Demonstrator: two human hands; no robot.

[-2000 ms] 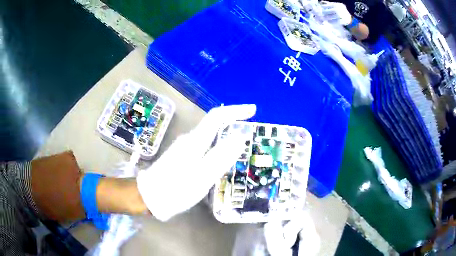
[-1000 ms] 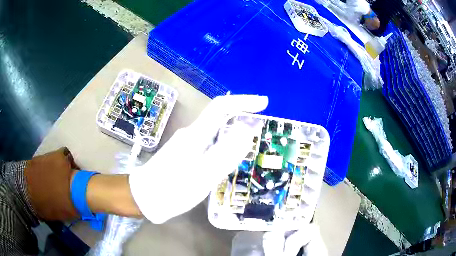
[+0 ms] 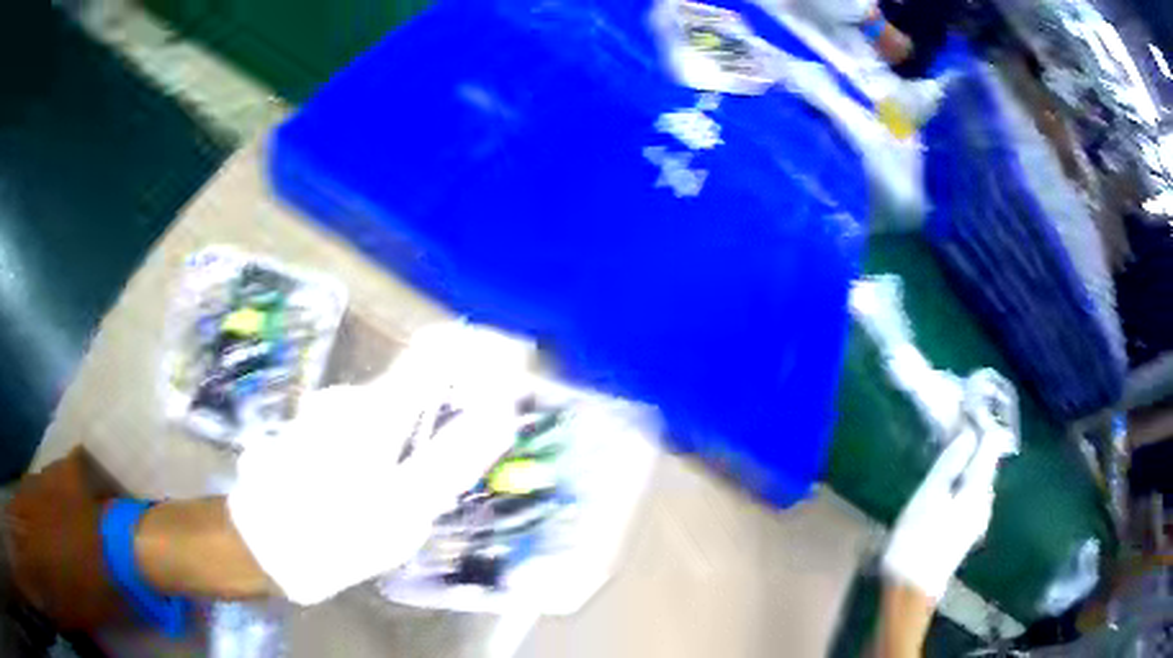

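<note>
My gloved left hand (image 3: 373, 463) holds an open white socket housing (image 3: 598, 514) by its left side, over the beige board. The hand covers part of its green circuit board and yellow block. A second open housing (image 3: 251, 341) lies on the board to the left. My gloved right hand (image 3: 945, 508) is out to the right over the green surface, its fingertips at the end of a white, plastic-wrapped cord (image 3: 900, 337). Blur hides whether the fingers have closed on it.
A blue sheet stack (image 3: 566, 219) lies beyond the beige board (image 3: 733, 566), with another open housing (image 3: 720, 49) on its far edge. Stacked blue trays (image 3: 1016, 244) stand at the right, near a yellowish bottle (image 3: 898, 118). Another person's hand (image 3: 888, 39) shows at the top.
My right hand has left the lower edge of the held housing and moved right to the wrapped cord. My left hand and the housing sit lower and further left in the picture; the view has shifted.
</note>
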